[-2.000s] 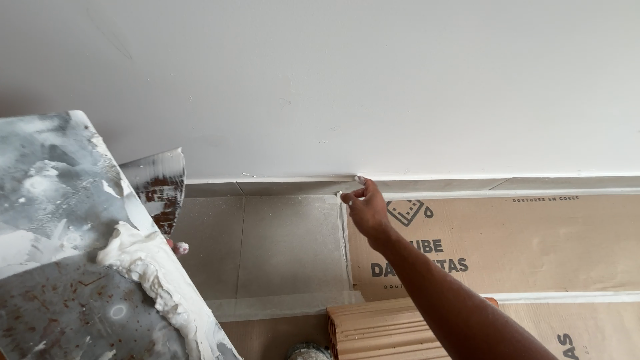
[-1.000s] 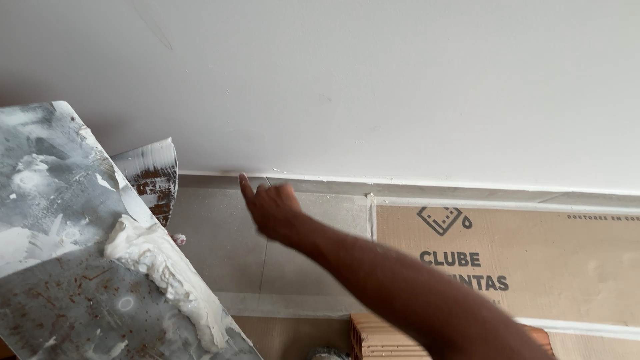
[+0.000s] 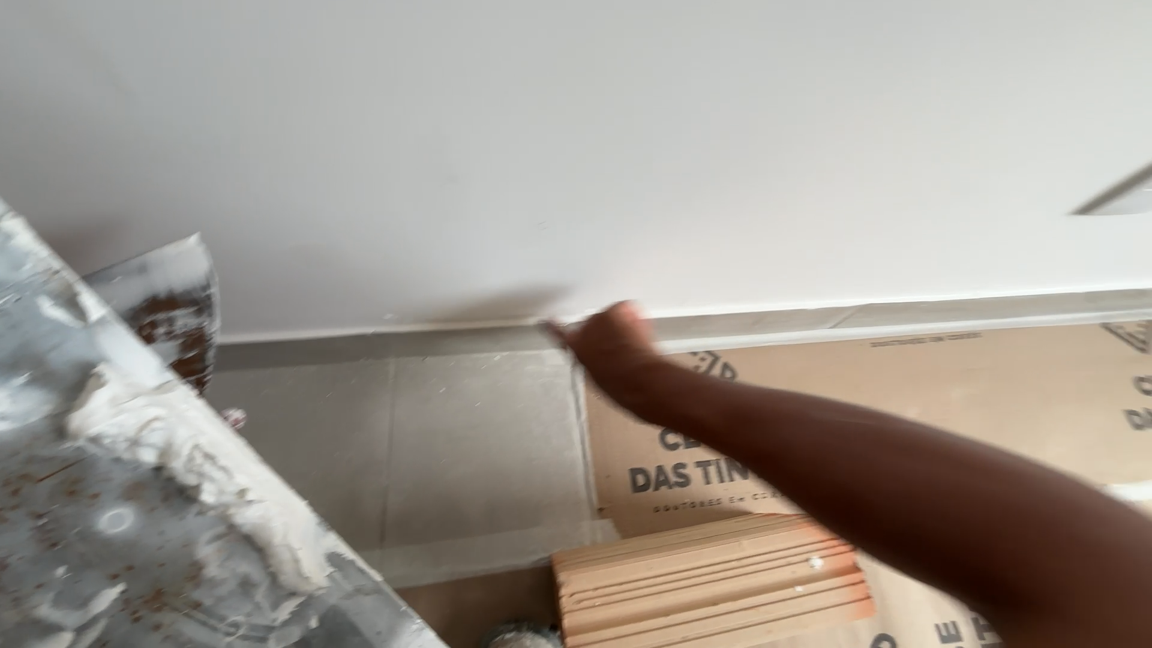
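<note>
My right hand (image 3: 612, 346), blurred, reaches to the top edge of the grey tile skirting (image 3: 765, 322) at the foot of the white wall (image 3: 576, 162). One finger points left along that joint; whether it touches is not clear. On the left, a metal plate (image 3: 54, 540) smeared with white filler (image 3: 198, 459) fills the lower corner. Behind its edge stands a broad putty knife blade (image 3: 175, 310), coated white with brown patches. Just a fingertip, spotted with white, shows below the blade; most of my left hand is hidden behind the plate.
Grey floor tiles (image 3: 486, 441) lie beside the skirting. Printed brown protective paper (image 3: 945, 396) covers the floor to the right, with pale tape along its edges. A ribbed clay brick (image 3: 702, 576) lies at the bottom, beside a partly seen round object (image 3: 522, 635).
My right hand, which was farther left along the skirting near the putty knife one second ago, is now by the paper's left edge. The view has shifted.
</note>
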